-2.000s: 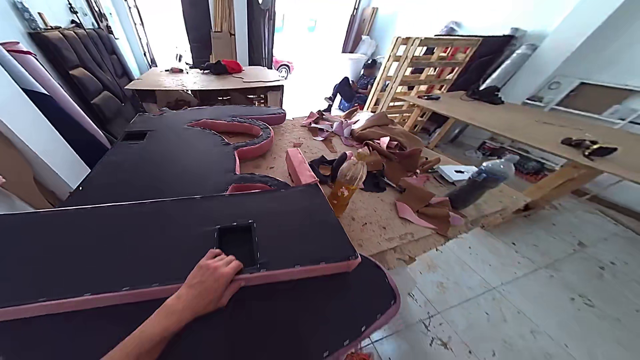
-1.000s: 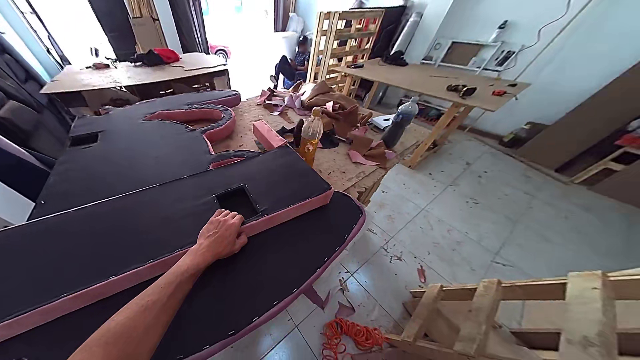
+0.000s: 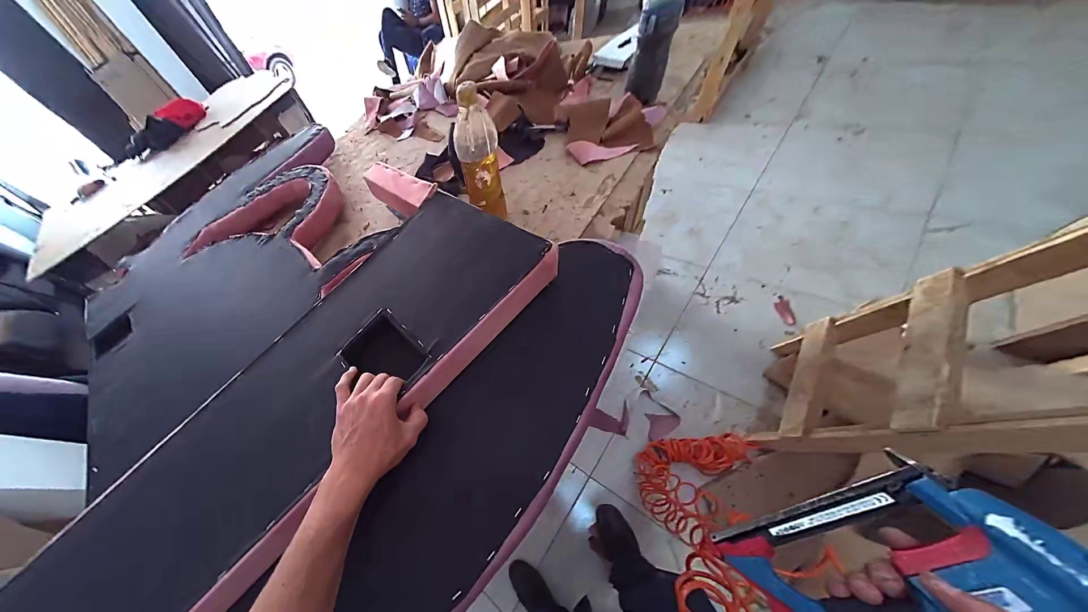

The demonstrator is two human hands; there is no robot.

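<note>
My left hand (image 3: 374,416) rests on the long upholstered panel (image 3: 280,399), its fingers over the near edge of the square cutout (image 3: 384,347) and its thumb on the pink side strip. The panel's black backing is stapled along the rim. It lies on a larger black-backed piece with a rounded, pink-edged end (image 3: 544,374). At the lower right my right hand (image 3: 884,574) is closed around the handle of a blue pneumatic staple gun (image 3: 960,535) with red parts. A coiled orange air hose (image 3: 680,484) hangs beside the gun.
A plastic bottle of yellow liquid (image 3: 480,161) stands on the worktable beyond the panel, near fabric scraps (image 3: 527,76). A wooden frame (image 3: 943,357) stands at the right. Another black-backed piece with a curved cutout (image 3: 212,263) lies at the left. A person (image 3: 410,30) sits in the background.
The view has swung right and down. My right hand with the staple gun has come into view at the lower right. My left hand remains at the cutout's edge.
</note>
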